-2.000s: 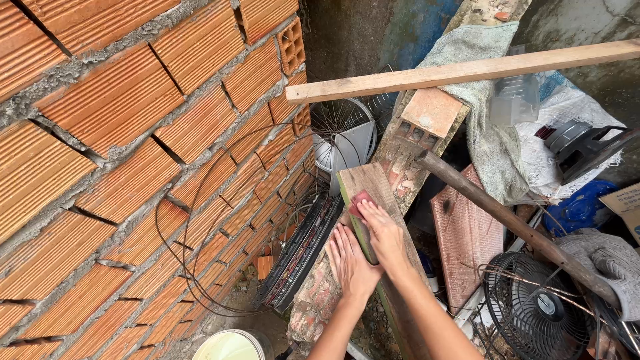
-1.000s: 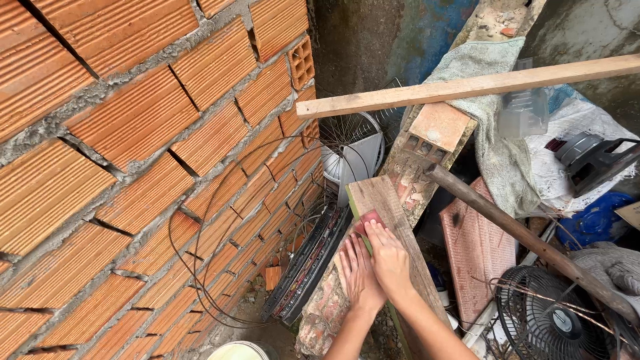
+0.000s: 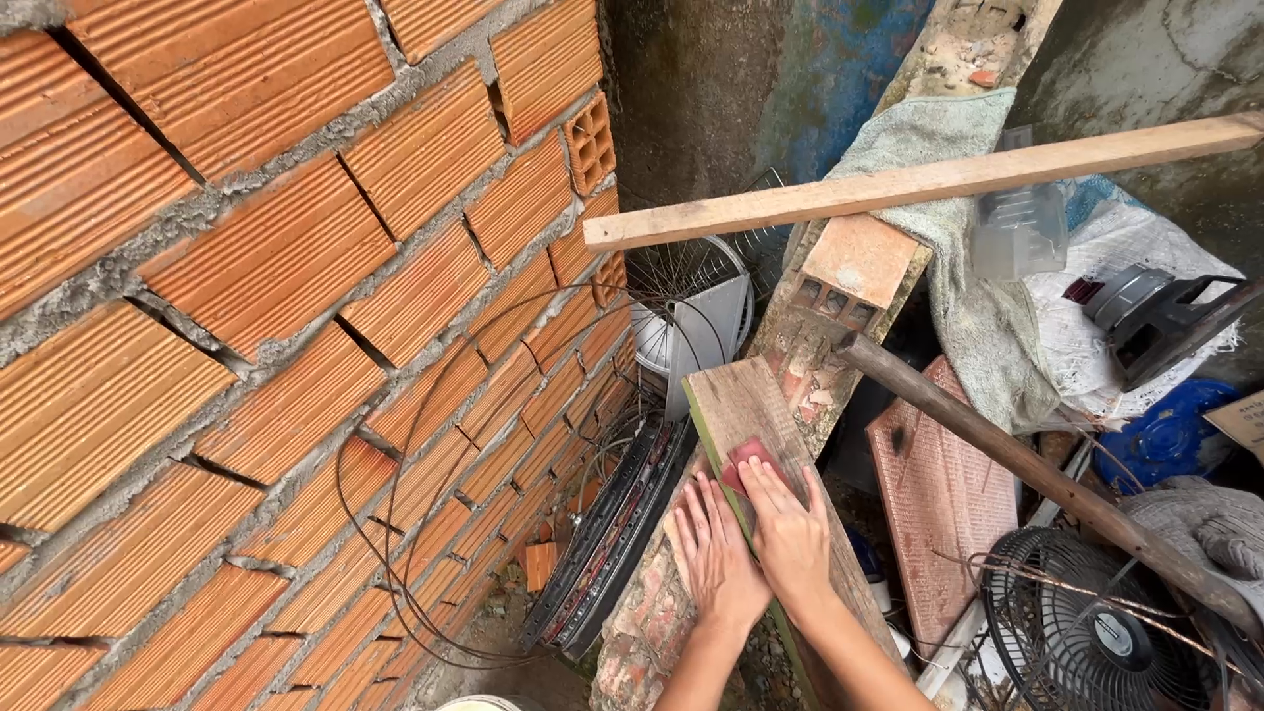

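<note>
A weathered wooden board (image 3: 743, 400) with a green-painted edge lies along the top of a broken brick wall (image 3: 647, 607). My right hand (image 3: 787, 528) presses a small red piece of sandpaper (image 3: 758, 456) flat on the board's upper face, fingers over it. Against the board's green left edge rests my left hand (image 3: 719, 553), its fingers stretched forward and slightly apart, with nothing seen in it. The underside of the left palm is hidden.
An orange hollow-brick wall (image 3: 296, 267) rises on the left, with loose wire before it. Ahead, a wooden batten (image 3: 918, 183) crosses above a hollow brick (image 3: 864, 262) and a grey cloth (image 3: 938, 237). On the right are a round wooden pole (image 3: 1027, 474) and a black fan (image 3: 1086, 632).
My right hand and the red sandpaper sit lower on the board, farther from its far end than two seconds ago. My left hand stays at the board's left edge.
</note>
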